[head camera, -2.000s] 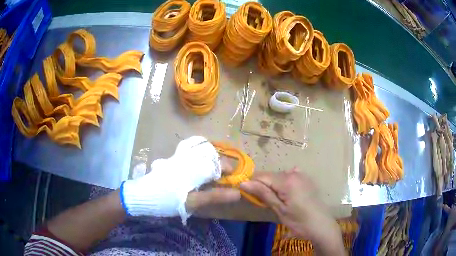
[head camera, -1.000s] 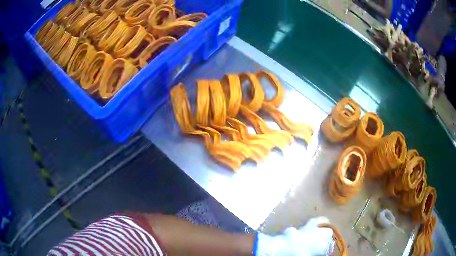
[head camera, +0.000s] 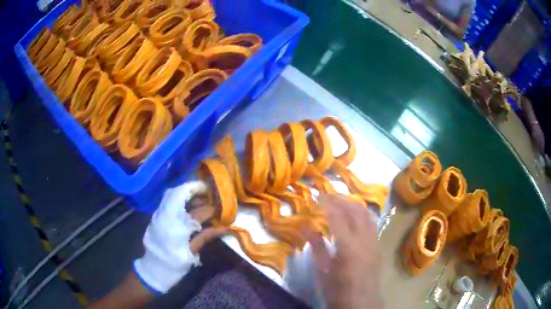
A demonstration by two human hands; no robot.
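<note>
My left hand (head camera: 169, 235), in a white knit glove with a blue cuff and bare fingertips, grips the near-left orange looped bundle (head camera: 225, 196) at its ring. The bundle's wavy tail runs right along the metal edge. My right hand (head camera: 347, 247) is blurred, over the wavy tails of the row; what its fingers hold cannot be told. A blurred white patch shows beside it. Several other looped bundles (head camera: 279, 160) stand fanned on the metal table behind.
A large blue crate (head camera: 160, 172) full of orange loops is at upper left. Stacks of orange bands (head camera: 430, 240) stand on the tan board at right, near a small white glue cup (head camera: 463, 285). A green belt (head camera: 386, 84) curves behind. Other people's arms show at upper right.
The view has swung left, bringing in the crate. My left hand has left the oval band on the board and taken hold of a looped bundle. My right hand has come over the tails.
</note>
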